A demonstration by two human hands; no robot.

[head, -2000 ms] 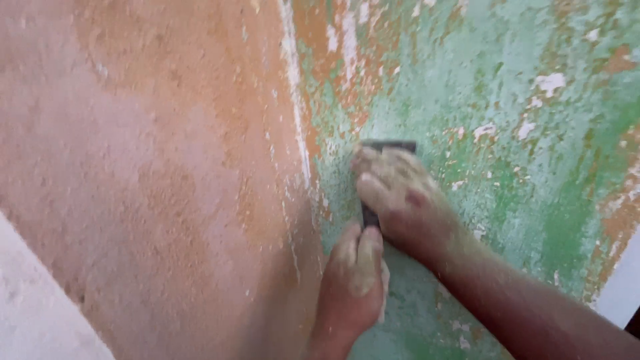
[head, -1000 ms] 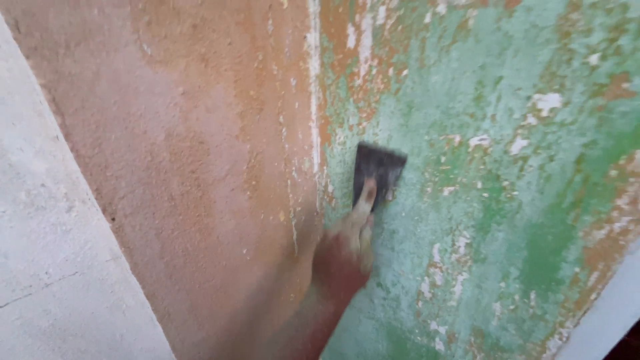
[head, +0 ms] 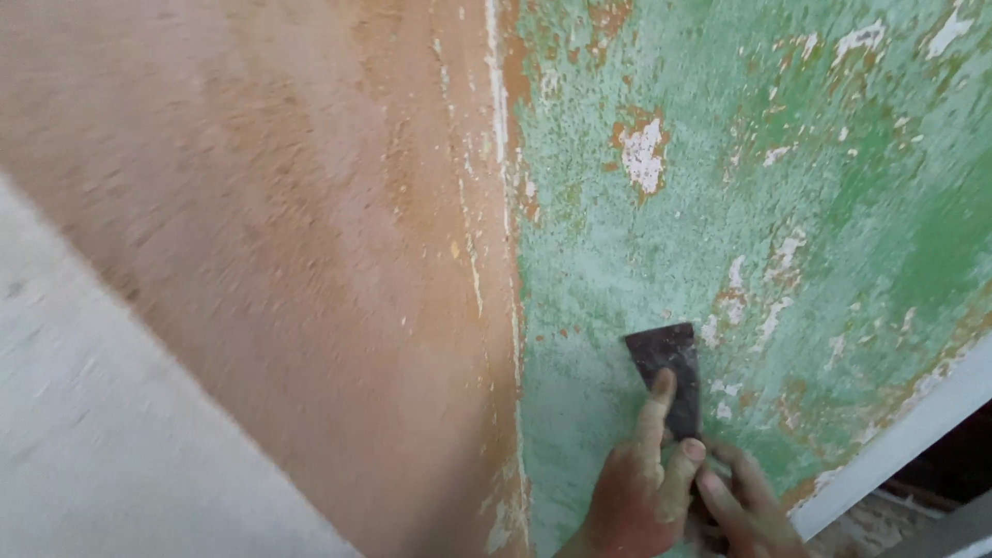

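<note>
A dark, flat-bladed scraper (head: 673,360) lies against the green-painted wall (head: 597,271), its wide edge pointing up. My left hand (head: 639,484) grips it from the left, with a finger stretched along the blade and the thumb near the narrow part. Just to the right, my right hand (head: 748,496) closes around the lower end of the tool, which the fingers mostly hide. Pale dust coats the fingers. Above and right of the blade, the green paint is broken by whitish and orange-brown bare patches (head: 643,155).
A vertical corner line with white streaks (head: 498,85) divides the green wall from a brownish-pink plaster wall (head: 325,256). At lower left is a pale whitish surface (head: 116,403). A white frame edge (head: 891,442) borders a dark opening at lower right.
The scraper and my left hand are now lower on the green wall. My right hand, out of sight one second ago, is back on the tool. The orange-brown patch beside the corner was larger in view earlier.
</note>
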